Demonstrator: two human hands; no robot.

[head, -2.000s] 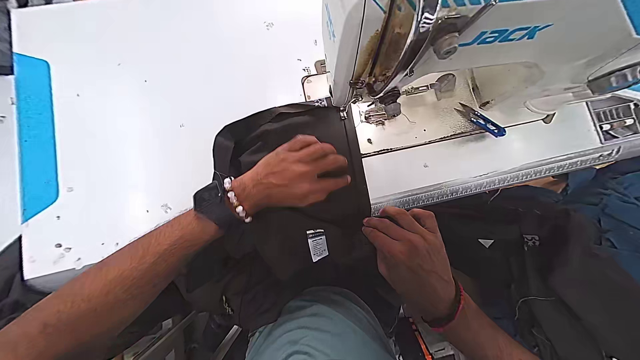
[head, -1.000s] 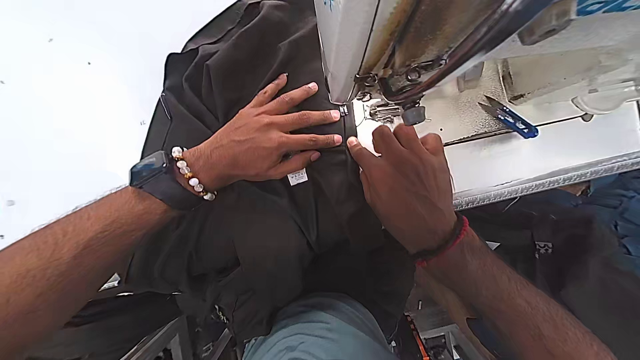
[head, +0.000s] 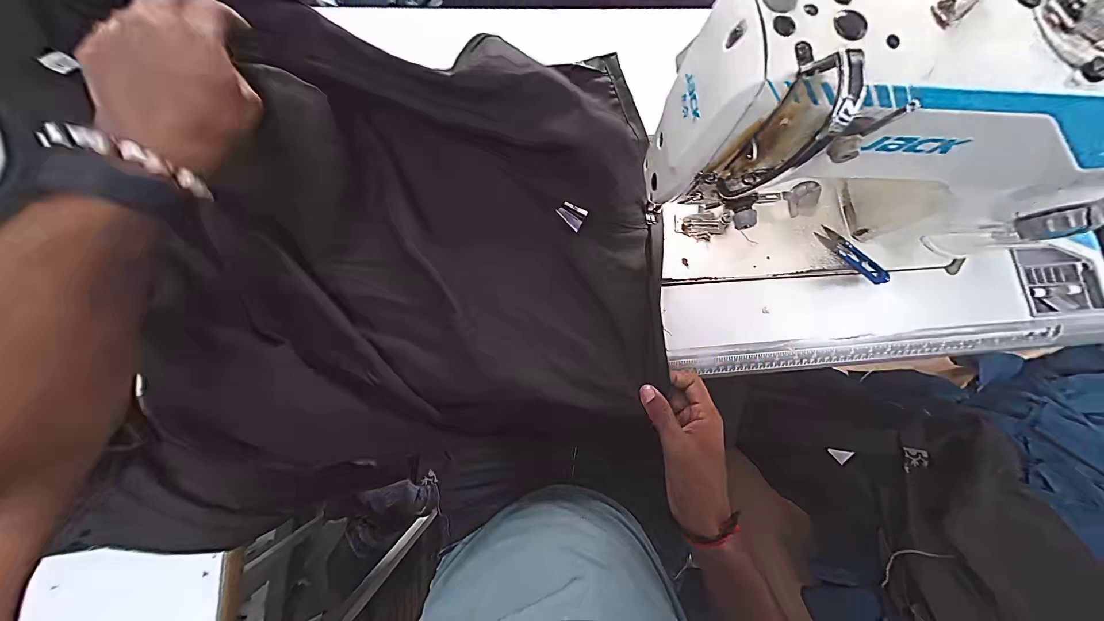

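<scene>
A black fabric garment (head: 466,285) lies spread over the sewing table, its right edge under the presser foot area of a white Jack sewing machine (head: 949,129). My right hand (head: 690,423) pinches that edge between thumb and fingers, near the table's front. At the upper left, my left hand (head: 164,86) is closed on a bunched part of the garment; it is blurred and its fingertips are hidden. A small label (head: 572,216) shows on the cloth near the machine.
Blue-handled thread snips (head: 854,256) lie on the machine bed. A ruler strip (head: 828,349) runs along the table's front edge. More dark garments (head: 966,500) and blue cloth (head: 1052,440) lie at the right, below the table. A white panel corner (head: 125,586) is at the lower left.
My left hand has moved from the cloth beside the needle area to the far upper left, and the garment is spread wider. My right hand has moved from the presser foot down the edge.
</scene>
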